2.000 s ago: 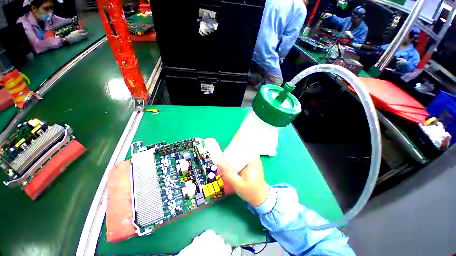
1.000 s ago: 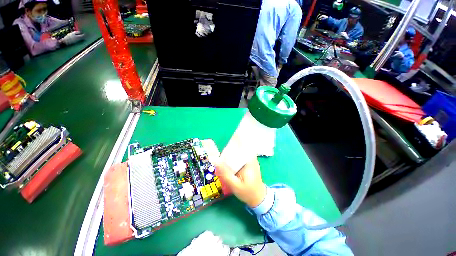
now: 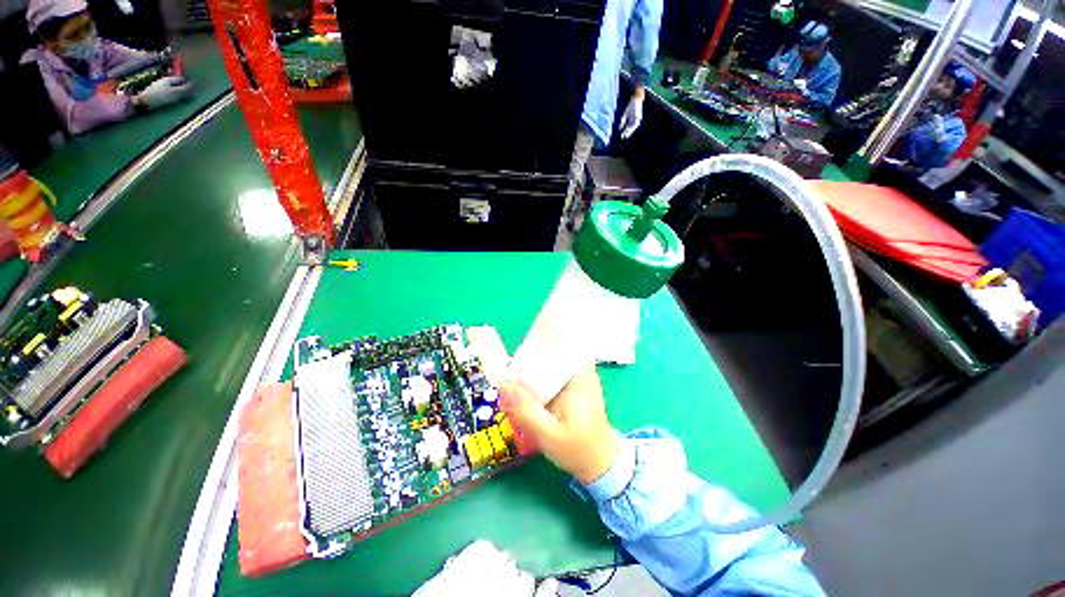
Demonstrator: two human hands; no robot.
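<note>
My right hand, bare with a light blue sleeve, is shut on a fat white glue syringe with a green cap. The syringe leans down-left over the right edge of a green circuit board; the tip's exact contact is hidden. The board has a ribbed silver heatsink on its left side and yellow blocks near my thumb. It lies on a red-pink foam pad. A white-gloved shape, apparently my left hand, is cut off at the bottom edge; its fingers are unclear.
A clear hose arches right from the cap. A similar board lies on the green line table at left. A red-wrapped post and black crates stand behind the green bench. Several people are in the background.
The view has shifted slightly, moving the bench scene a little left. The syringe and right hand keep about the same place over the board. The person behind the crates has moved left.
</note>
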